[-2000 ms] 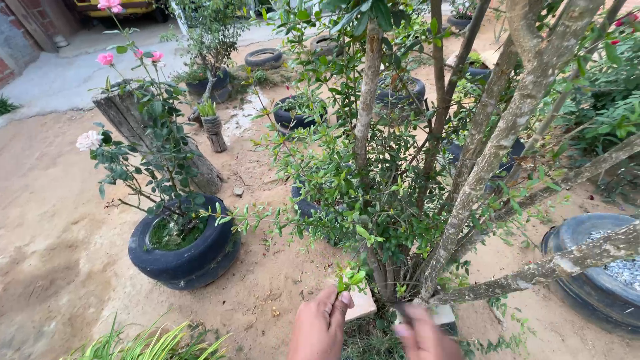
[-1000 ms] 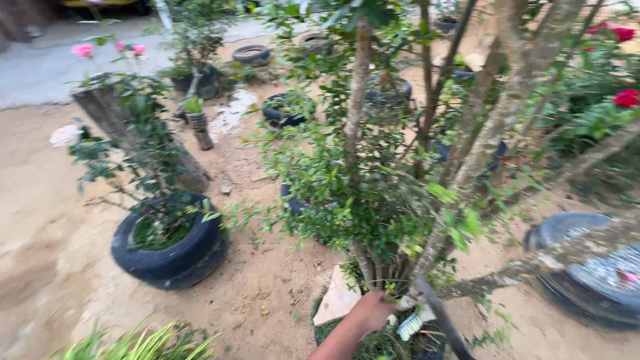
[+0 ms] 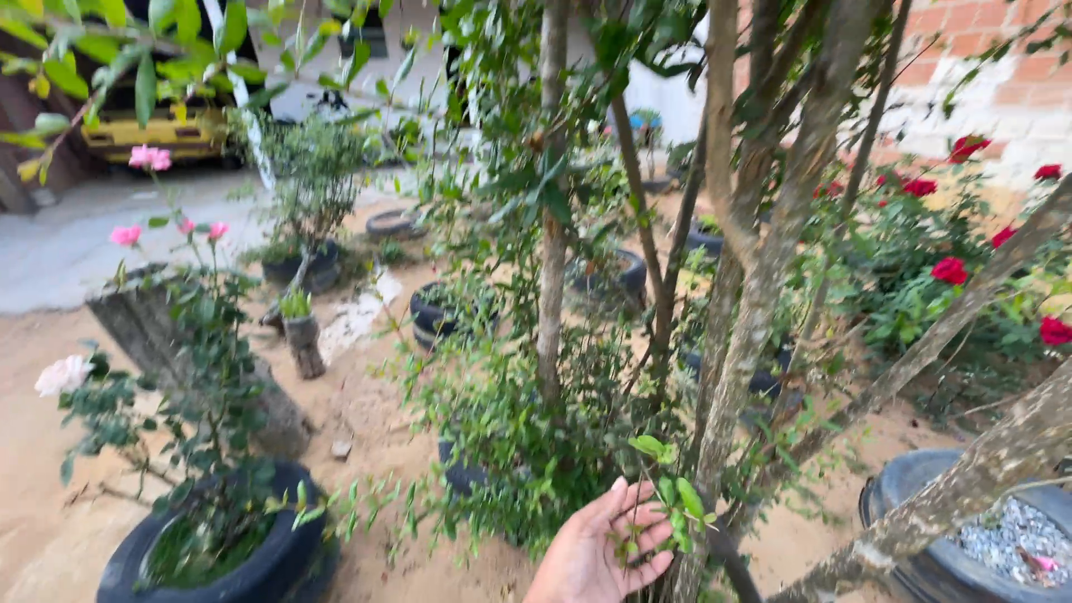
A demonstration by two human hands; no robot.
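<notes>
My left hand [image 3: 605, 544] is at the bottom centre, palm up, with its fingers apart and slightly curled. A small leafy green sprig [image 3: 685, 504] lies against its fingertips; whether it is attached to the shrub is unclear. Just right of the hand rise the lichen-marked stems of a multi-stemmed shrub [image 3: 741, 352], with dense small leaves [image 3: 502, 452] behind and left of the fingers. A dark, narrow object [image 3: 735, 569] slants beside the stem base, too blurred to identify. My right hand is out of view.
A tyre planter [image 3: 293, 544] with a pink rose bush stands lower left, near a leaning wooden stump [image 3: 159, 335]. At right, thick branches [image 3: 955, 494] cross before a tyre planter of gravel [image 3: 1017, 536]. Red roses [image 3: 950, 270] grow behind; several tyre planters stand farther back.
My left hand has turned palm up and its fingers have spread beside the stems. My right hand, seen two seconds ago, has left view. The view has tilted up.
</notes>
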